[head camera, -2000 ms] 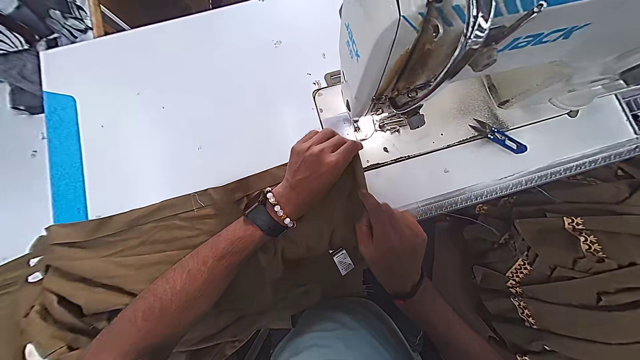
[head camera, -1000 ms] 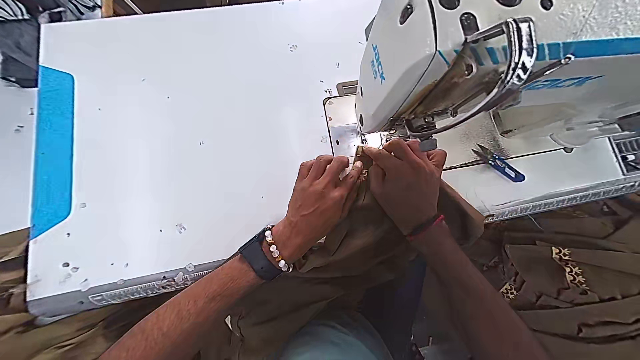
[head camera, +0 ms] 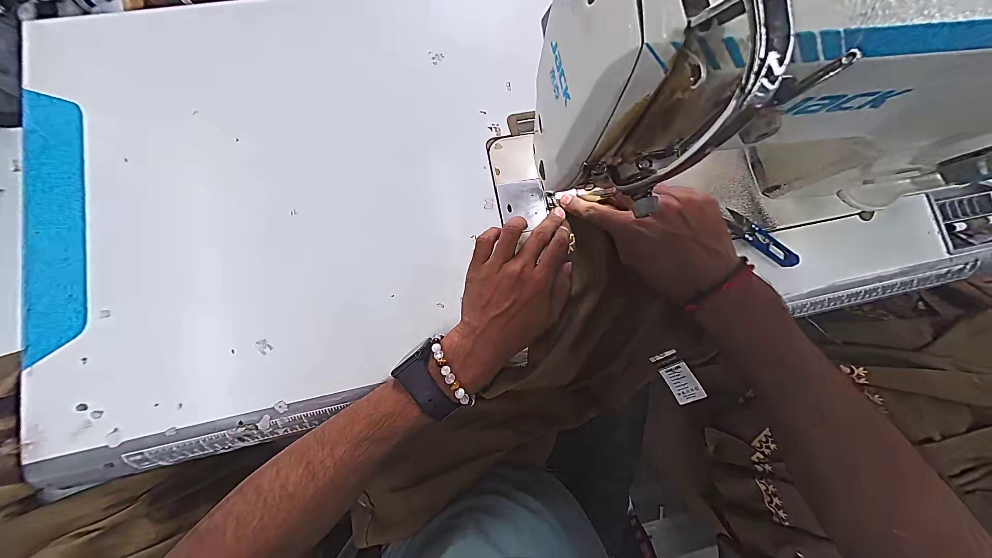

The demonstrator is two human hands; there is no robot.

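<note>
A Jack sewing machine (head camera: 597, 101) stands at the upper right, its needle area lit. My left hand (head camera: 515, 287), with a dark watch and a beaded bracelet at the wrist, presses on brown fabric (head camera: 612, 318) just in front of the presser foot. At the foot's right side, my right hand (head camera: 674, 240) grips the same fabric, thumb and index finger close to the needle; some fingers are hidden behind the machine head. The fabric hangs over the table edge onto the lap, and a white care label (head camera: 680, 380) shows on it.
Blue-handled thread snips (head camera: 767, 242) lie on the machine bed right of my right hand. The white sewing table (head camera: 256, 194) carries small lint scraps and a ruler strip along its front edge. More brown fabric with patterned trim (head camera: 767, 496) is heaped at the lower right.
Two seconds ago the fabric lay spread across the table to the left; now it hangs gathered below the needle. My right hand has moved up to the presser foot.
</note>
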